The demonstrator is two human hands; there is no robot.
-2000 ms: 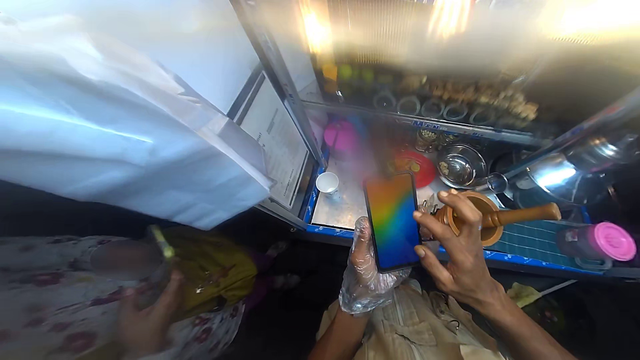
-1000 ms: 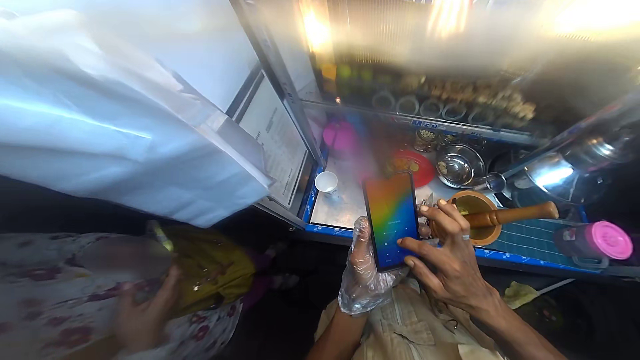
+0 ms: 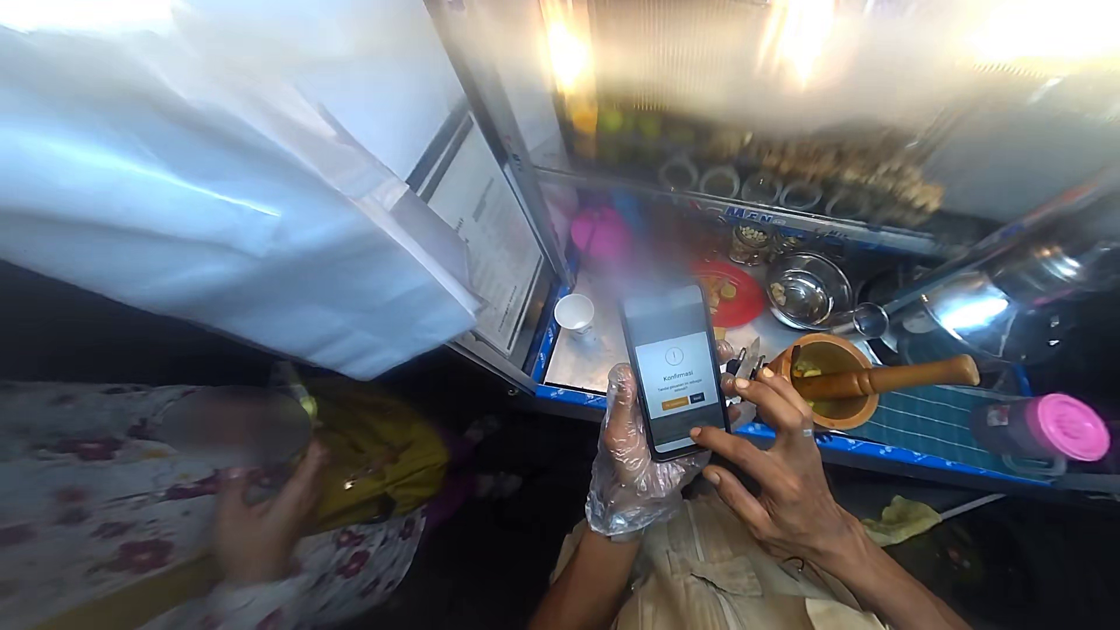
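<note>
My left hand (image 3: 634, 464), in a clear plastic glove, holds a smartphone (image 3: 672, 367) upright with its lit screen facing me; a dialog box with two buttons shows on it. My bare right hand (image 3: 774, 464) holds nothing. Its fingers are spread, and one fingertip is at the phone's lower edge. Behind the right hand, a wooden mortar (image 3: 862, 409) stands on the counter with a wooden pestle (image 3: 919, 378) lying across it. Metal utensils (image 3: 751, 360) lie between the phone and the mortar. Past the phone are a red plate (image 3: 742, 297) with food and a steel bowl (image 3: 809, 289).
A white cup (image 3: 575, 312) stands near the counter's left corner. To the right is a container with a pink lid (image 3: 1072, 427). A glass case with food rises behind the counter. At lower left is a person in a floral garment (image 3: 157, 534); a large pale sheet (image 3: 201, 201) hangs above.
The phone's screen has changed from a rainbow-coloured background, with a keypad one second ago, to a pale dialog box. My right fingertip has moved from the screen down to the phone's lower edge.
</note>
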